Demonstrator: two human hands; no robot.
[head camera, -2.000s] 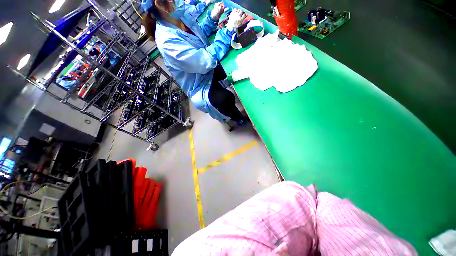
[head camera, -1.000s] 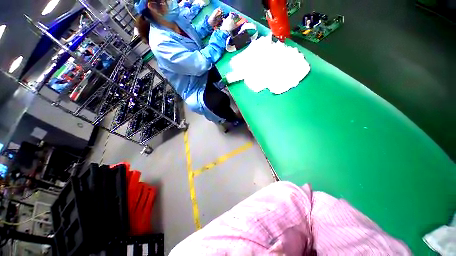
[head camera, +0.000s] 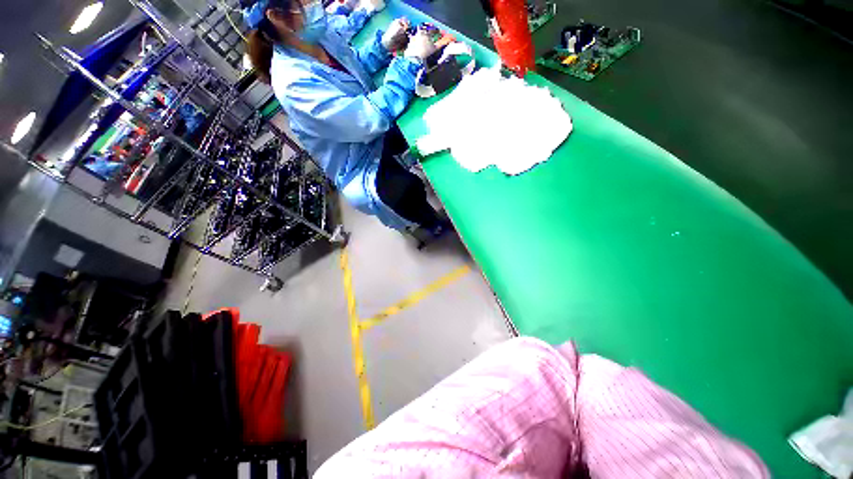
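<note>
My hands are not in view. Only my pink striped sleeve or smock (head camera: 468, 407) shows at the bottom, folded beside the bench edge. The bright green bench mat (head camera: 655, 271) lies in front of me. A white heap of cloth or gloves (head camera: 500, 122) lies on its far part. A white cloth or glove (head camera: 831, 445) is cut off by the lower right edge; I cannot tell exactly what it is. A green circuit board (head camera: 591, 51) with tall parts sits on the dark conveyor (head camera: 720, 103) beyond the bench.
A person in a blue smock (head camera: 327, 103) sits at the bench's far left, gloved hands on something. An orange-red object (head camera: 512, 36) stands near the heap. Wire shelving (head camera: 224, 187) stands left. Black trays (head camera: 178, 393) and red trays (head camera: 262, 379) stand on the floor, lower left.
The view has shifted slightly, so the heap, the neighbouring person and the conveyor board appear further left. The neighbour's hands have moved a little. My sleeve is nearly unchanged.
</note>
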